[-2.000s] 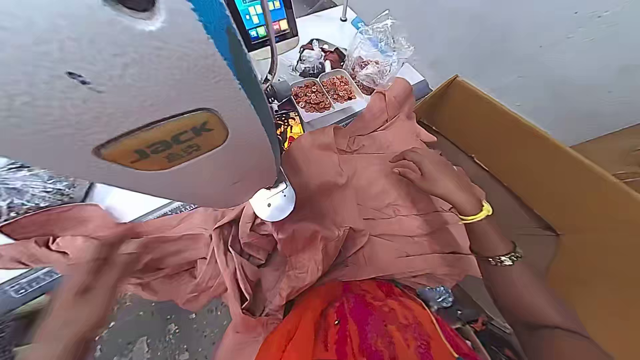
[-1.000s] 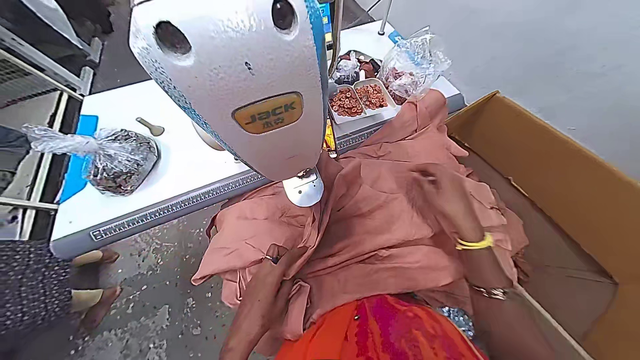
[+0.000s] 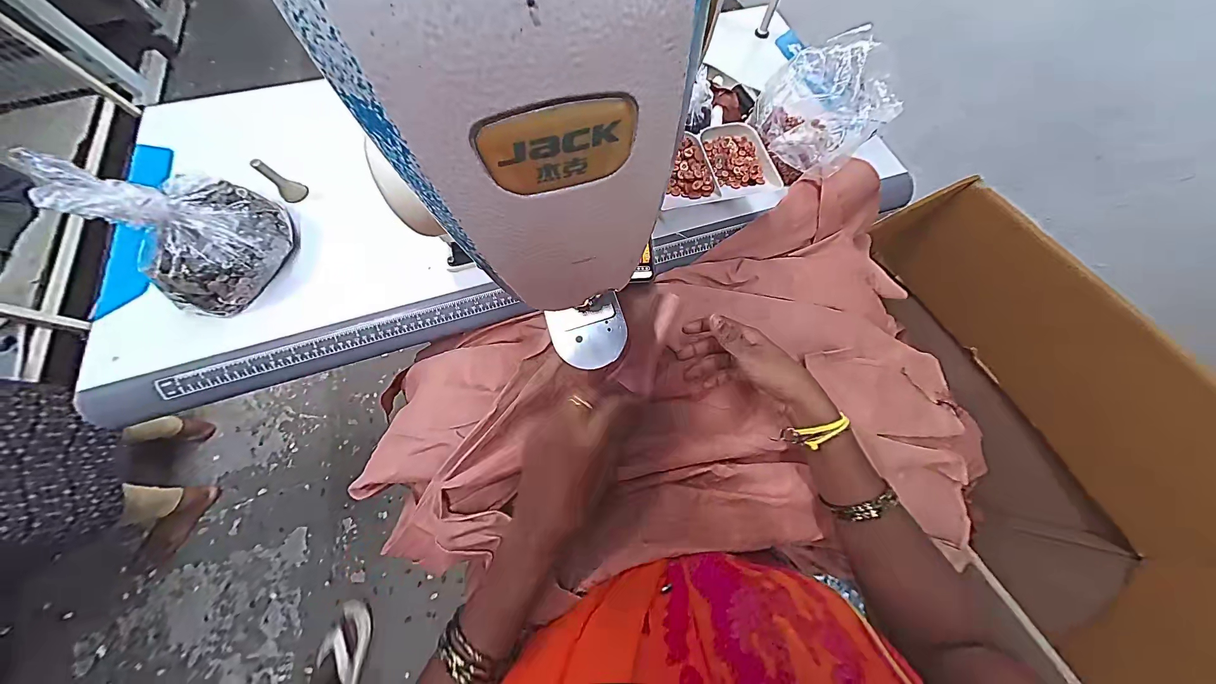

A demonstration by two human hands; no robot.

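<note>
A salmon-pink cloth garment (image 3: 741, 456) lies bunched over my lap and up to the table edge. Above it stands the white and blue head of a Jack sewing machine (image 3: 532, 114), with a round metal plate (image 3: 589, 331) at its lower end. My left hand (image 3: 579, 432), blurred, is on the cloth just below that plate; its fingertips are hard to make out. To the right of the plate, my right hand (image 3: 746, 361) rests over the cloth with its fingers apart and slightly bent. Cloth near the plate is blurred too.
On the white table (image 3: 323, 285) are a tied plastic bag of small dark pieces (image 3: 223, 247), a small spoon-like tool (image 3: 279, 180), trays of reddish buttons (image 3: 736, 160) and another clear bag (image 3: 826, 104). A cardboard box (image 3: 1064, 342) stands at right. A person's feet (image 3: 180, 513) show at left.
My left hand has moved from the far left onto the cloth, then up beside the machine's plate. The cloth that stretched out to the left is now gathered in. The view has shifted.
</note>
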